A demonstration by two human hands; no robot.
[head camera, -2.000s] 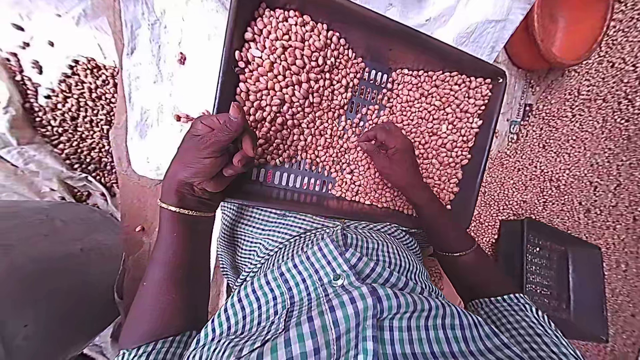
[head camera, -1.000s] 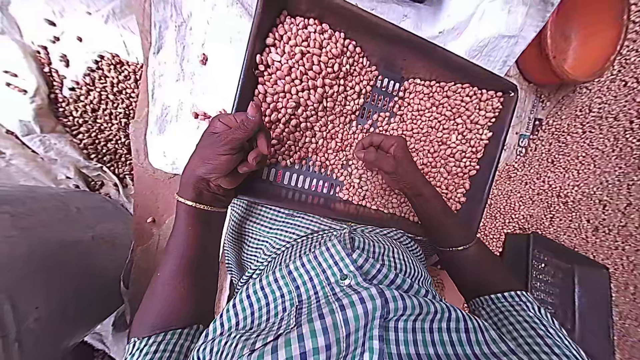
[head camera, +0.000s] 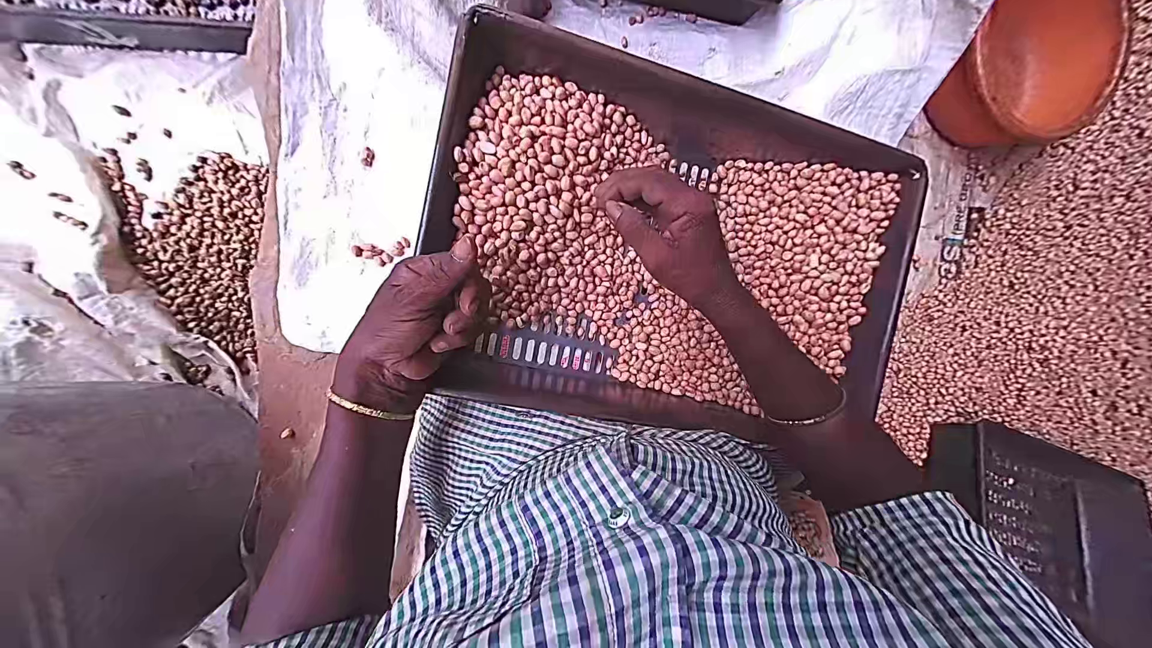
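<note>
A black plastic tray with a slotted bottom lies tilted across my lap, with pinkish shelled peanuts heaped on its left side and more peanuts spread on its right. My left hand is at the tray's left wall, thumb up by the rim and fingers curled; whether a peanut is within them I cannot tell. Over the middle of the tray, at the right edge of the left heap, my right hand is bent with thumb and forefinger close together. Its fingertips are near the peanuts, and nothing held shows.
A large spread of peanuts covers the ground on the right, beside an orange bucket and a black crate. Darker peanuts lie on white sheeting at left. A grey rounded surface is at lower left.
My right hand has moved up and left over the tray, from the gap between the two groups of peanuts toward the left heap. My left hand remains at the tray's left wall.
</note>
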